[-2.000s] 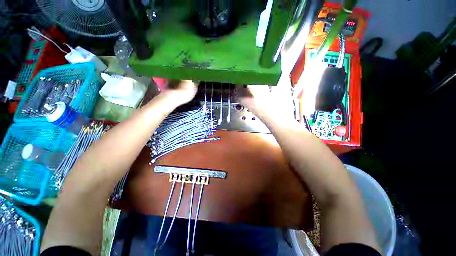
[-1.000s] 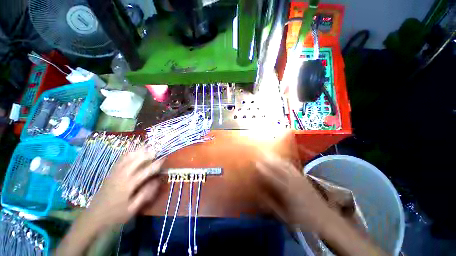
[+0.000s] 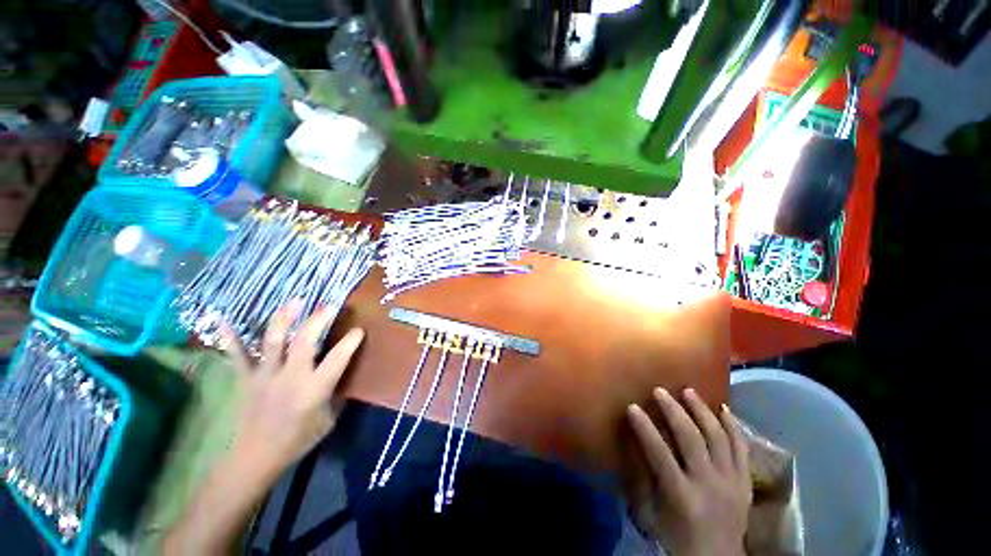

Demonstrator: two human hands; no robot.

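A flat grey metal loading bar (image 3: 465, 331) lies on the reddish-brown board (image 3: 565, 380). Brass-gold end fittings (image 3: 459, 346) sit in a row along its near edge, and several thin pale cables (image 3: 451, 424) run from them over the board's front edge. My left hand (image 3: 285, 380) rests with fingers spread at the near edge of the larger cable pile (image 3: 285, 272), left of the bar. My right hand (image 3: 692, 462) lies palm down with fingers apart on the board's right front part, away from the bar, and holds nothing visible.
A smaller whitish cable pile (image 3: 451, 244) lies by the perforated base plate (image 3: 619, 228). Cables stick out under the green press (image 3: 522, 141). Turquoise baskets (image 3: 120, 345) stand left. A red-orange parts box (image 3: 799, 315), black lamp (image 3: 813, 187) and pale bucket (image 3: 848, 434) are right.
Both hands have come back from under the press. My left hand has settled by the larger cable pile and my right on the board. The view has shifted; the bar still lies on the board.
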